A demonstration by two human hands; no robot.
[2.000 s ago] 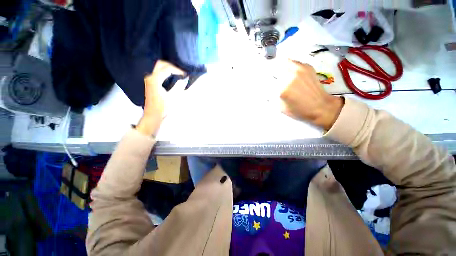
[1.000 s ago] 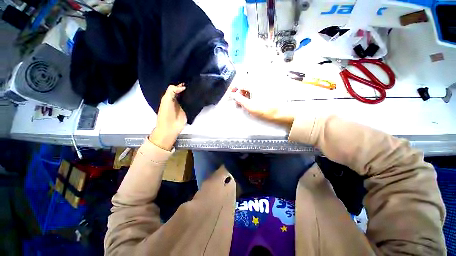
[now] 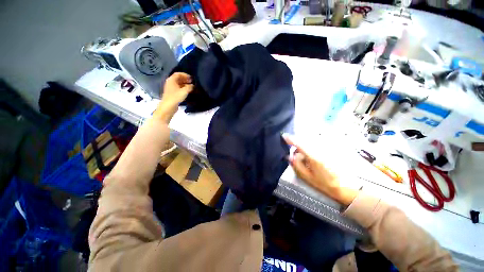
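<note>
The dark navy garment [image 3: 255, 117] lies bunched on the white table, left of the sewing machine, and hangs over the front edge. My left hand [image 3: 176, 91] is at its far left end, with fingertips closed on the dark cloth. My right hand [image 3: 310, 166] is at its right edge near the table front, thumb and forefinger close together. Whether the fingertips pinch cloth is unclear. The machine head [image 3: 424, 114] and its needle area [image 3: 373, 129] stand to the right, away from the garment.
Red-handled shears [image 3: 432, 186] and orange-yellow snips [image 3: 389, 171] lie right of my right hand. A light-blue guard [image 3: 336, 103] lies left of the needle. A grey vented box [image 3: 148, 61] stands at left. A cardboard box [image 3: 193, 178] and blue crates [image 3: 69, 135] are below the table.
The view has turned left. The garment has been drawn forward over the table edge and spread out. My left hand has moved to its far left end; my right hand has come to its right edge.
</note>
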